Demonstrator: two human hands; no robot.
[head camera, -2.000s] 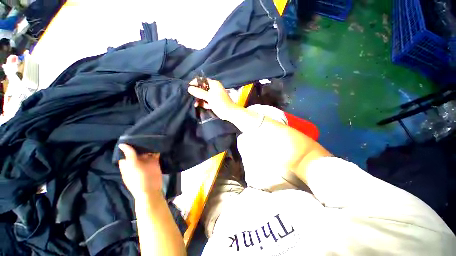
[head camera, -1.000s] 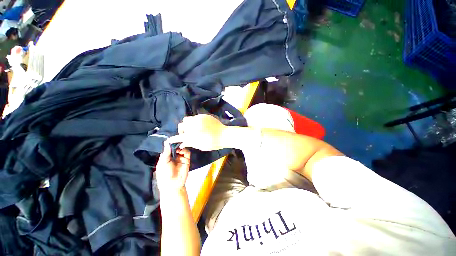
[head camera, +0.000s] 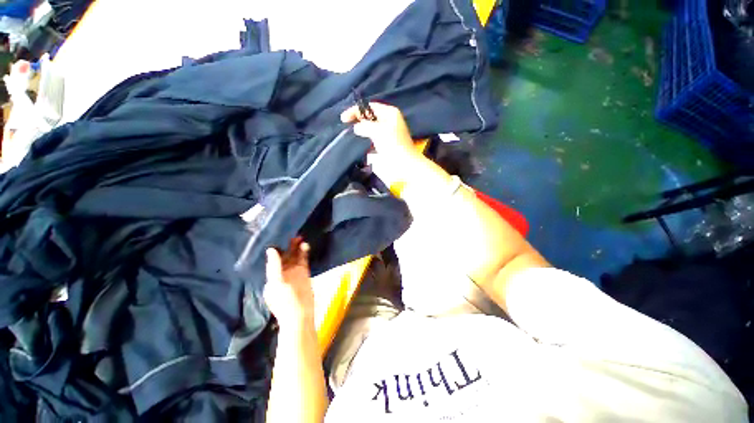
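Note:
A dark navy garment (head camera: 310, 182) lies in front of me, with a band edged by a pale line stretched diagonally between my hands. My left hand (head camera: 289, 273) grips the lower end of the band, thumb on top and some fingers hidden by cloth. My right hand (head camera: 382, 130) is at the band's upper end, its fingers closed around small dark thread snips (head camera: 362, 106) whose tips point up. Whether it also pinches the cloth is unclear. A small white label (head camera: 252, 212) shows beside the band.
A large navy garment heap (head camera: 124, 206) covers the left of the white table (head camera: 182, 33). Another navy piece (head camera: 413, 70) overhangs the yellow edge. Blue crates (head camera: 703, 87), a dark metal frame (head camera: 686, 194) and a red seat (head camera: 503, 213) stand on the green floor at right.
My hands were together at the cloth a second ago. My right hand has moved up and away, and the band now lies stretched between them. The snips show again.

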